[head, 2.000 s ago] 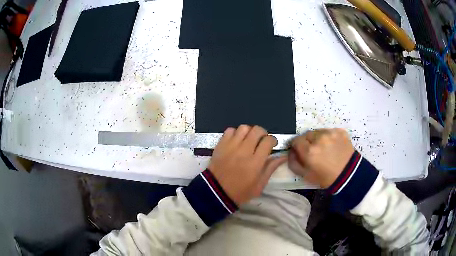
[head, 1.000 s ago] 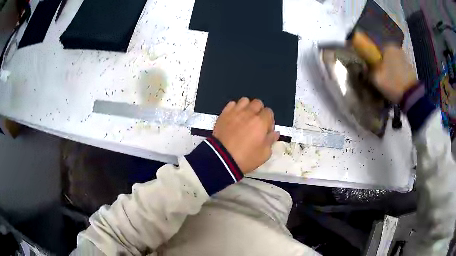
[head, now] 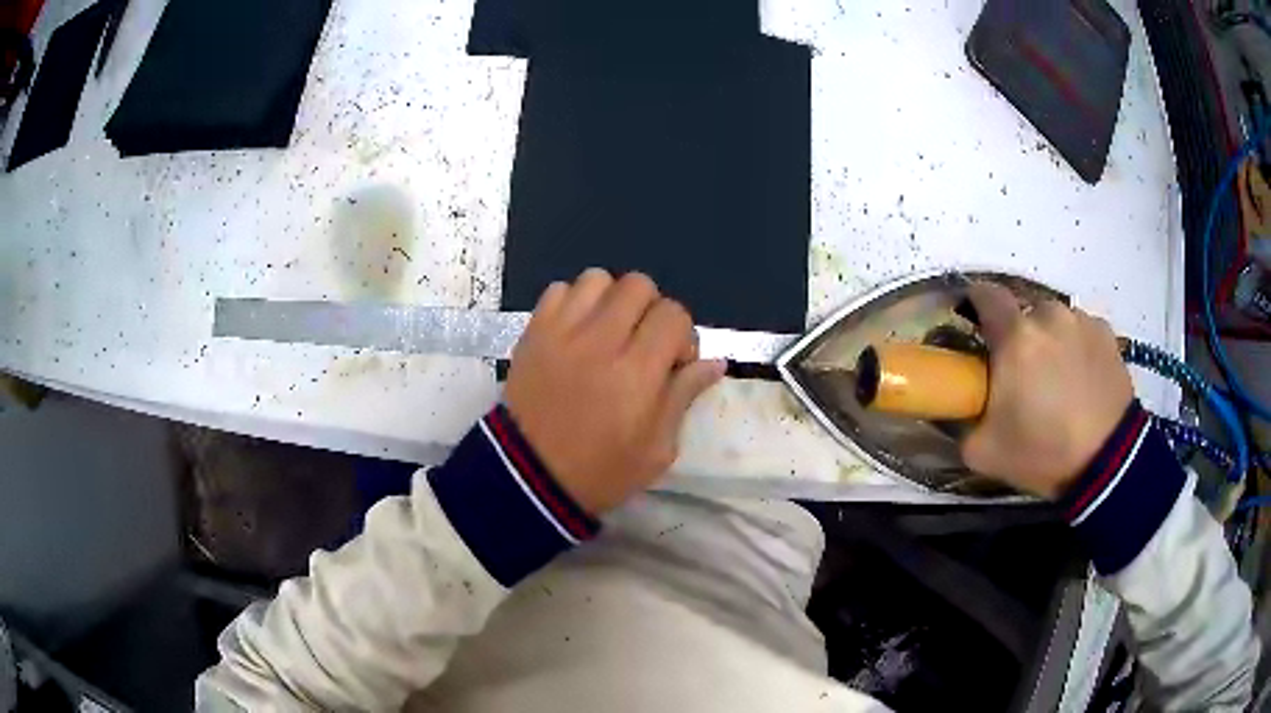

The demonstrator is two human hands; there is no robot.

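Note:
A black fabric piece point(head: 662, 195) lies flat before me, its near part under a thin metal strip point(head: 349, 325). A narrow black folded edge shows along the strip's near side. My left hand point(head: 599, 383) presses down on the strip and the fabric edge, hiding the part beneath it; its thumb points right. My right hand point(head: 1052, 390) grips the iron point(head: 871, 320) by its orange-yellow handle. The iron's tip points left and touches or nearly touches the right end of the folded edge. The iron covers the strip's right end.
A dark iron pad point(head: 1055, 77) lies at the far right. A thick black fabric stack point(head: 223, 70) and a small black piece point(head: 63, 84) lie at the far left. More black fabric point(head: 613, 21) lies beyond the working piece. A blue hose point(head: 1206, 383) runs behind the iron.
My right hand left the strip, took hold of the iron at the right and brought it left and nearer, to the folded edge. My left hand still presses on the strip.

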